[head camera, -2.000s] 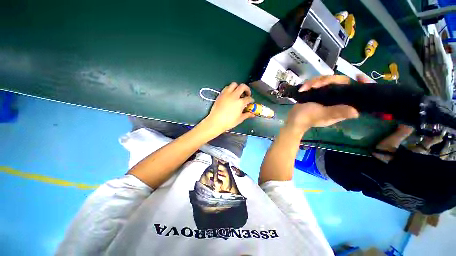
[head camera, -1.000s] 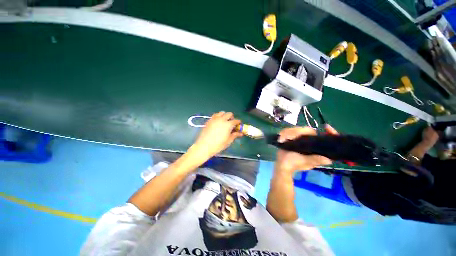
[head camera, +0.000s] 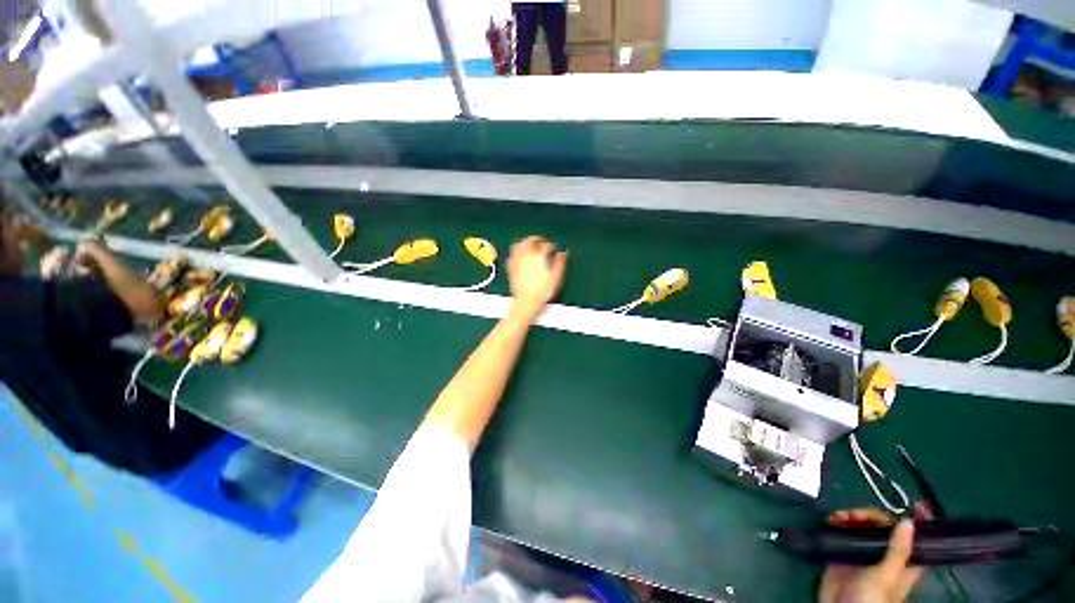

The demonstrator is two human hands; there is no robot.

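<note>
My left hand (head camera: 536, 271) is stretched out over the green belt (head camera: 531, 412), just beyond the white strip. Its fingers are curled, and I cannot tell whether anything is in them. A yellow device (head camera: 481, 250) with a white cord lies just left of it, and another yellow-and-white device (head camera: 667, 283) lies to its right. My right hand (head camera: 878, 577), at the lower right, is closed around the black electric screwdriver (head camera: 943, 541), held roughly level with its tip pointing left. The silver-grey screw feeder (head camera: 787, 395) stands beyond it, to the left.
More yellow devices lie along the strip on both sides, one against the feeder's right side (head camera: 878, 391). A pile of devices (head camera: 200, 318) lies left, by a person in dark clothes (head camera: 83, 353). A slanted metal post (head camera: 224, 153) rises at left. A thin dark tool (head camera: 922, 478) lies right.
The view has swung up and left. My left hand has left the near edge and reached beyond the strip; the device it held no longer shows there. The screwdriver has moved away from that device.
</note>
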